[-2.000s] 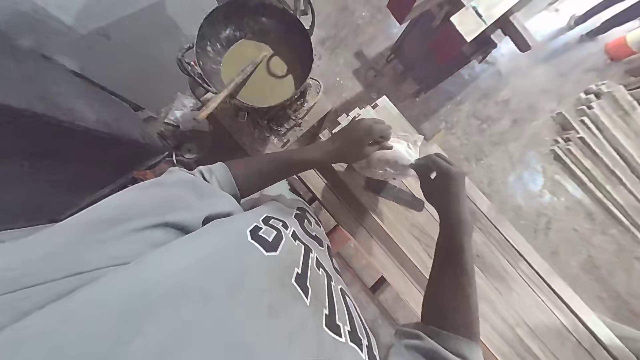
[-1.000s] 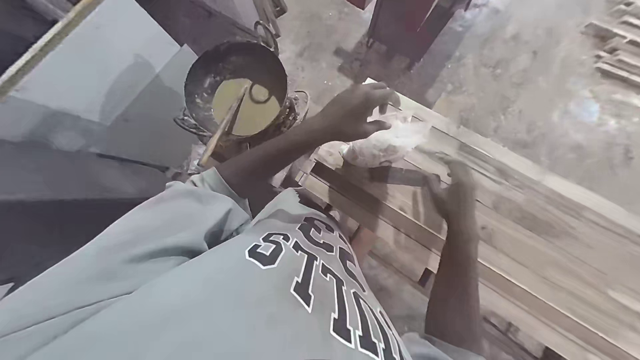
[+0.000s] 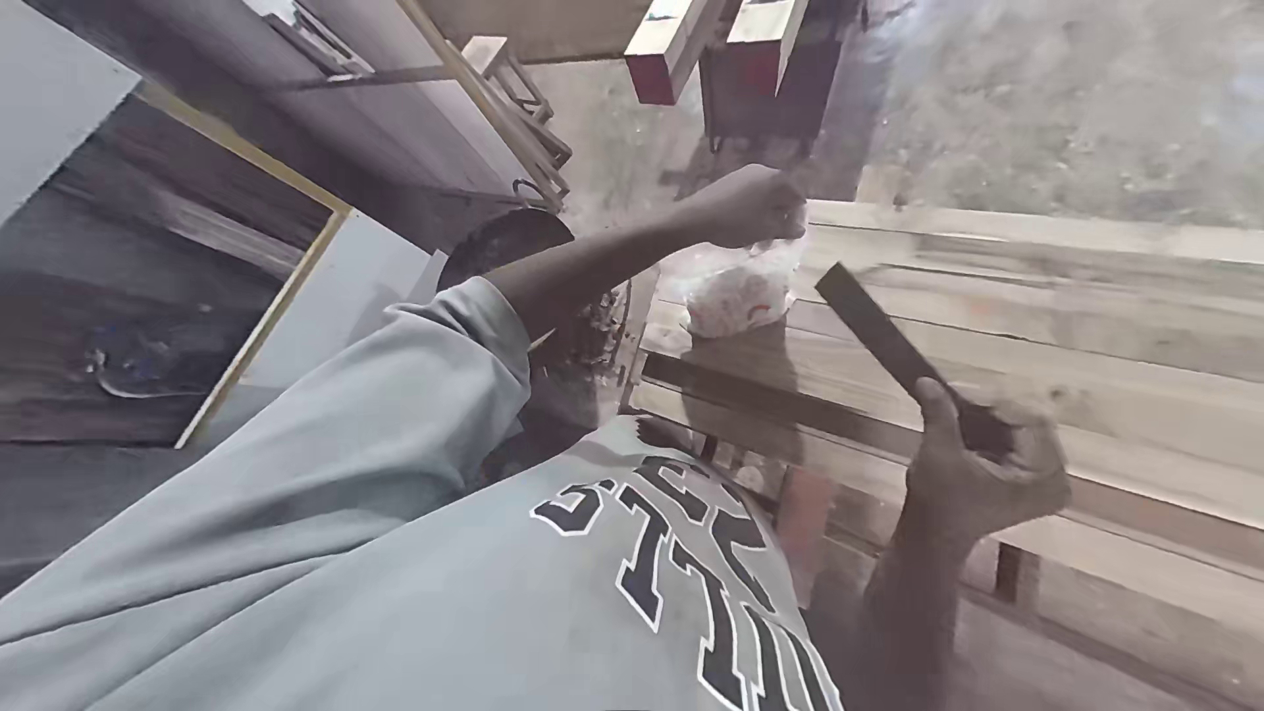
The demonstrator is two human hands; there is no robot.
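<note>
My left hand [image 3: 755,207] is closed at the top of a clear plastic bag [image 3: 741,296] with whitish contents. The bag rests near the left end of a bench of wooden planks [image 3: 1116,296]. To the right, my right hand [image 3: 987,469] grips one end of a dark, flat, narrow bar [image 3: 879,331]. The bar's far end points up and left toward the bag, with a gap between them. Its material cannot be told.
A dark round pan [image 3: 509,242] is partly hidden behind my left forearm. Two timbers with red ends [image 3: 657,74] jut in at the top. A small wooden stool [image 3: 504,64] stands beyond the pan. Wood-edged panels [image 3: 336,296] are at the left.
My right hand has taken hold of the dark bar, which earlier lay on the bench beside the bag. My left hand, earlier spread above the bag, has closed at its top. The view has swung.
</note>
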